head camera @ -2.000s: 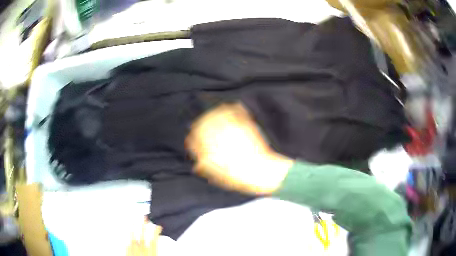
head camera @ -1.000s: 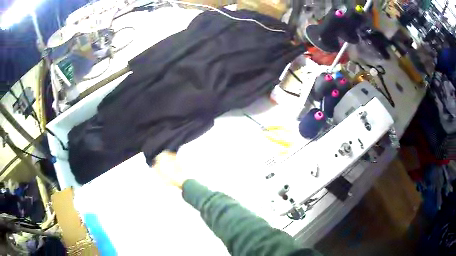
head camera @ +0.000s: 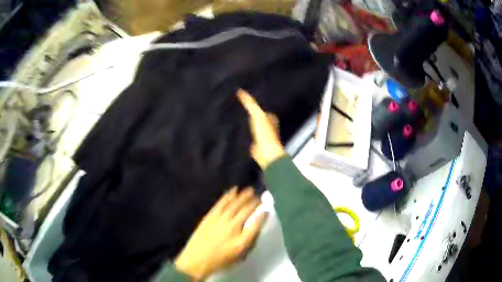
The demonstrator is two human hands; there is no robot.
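A large black garment piece [head camera: 159, 148] lies spread and rumpled over the white table and the pale trough at its left. My left hand [head camera: 223, 234] rests palm down on the lower right part of the cloth, fingers spread and holding nothing. My right hand [head camera: 263, 132] is on the cloth further up, near its right side, flat and seen partly edge-on, with no fold visibly gripped. Both hands are slightly blurred. A pale cord [head camera: 220, 39] runs across the top of the cloth.
A white open box [head camera: 344, 124] with slim dark items stands right of the cloth. Yellow scissor handles [head camera: 348, 220], a dark thread cone [head camera: 382, 191] with others behind, and the white sewing machine head [head camera: 440, 215] are at the right. Red packets [head camera: 358, 58] lie behind.
My left hand has come into view on the cloth. My right hand has moved from the cloth's lower edge up onto it. The view has turned and come closer to the cloth and box.
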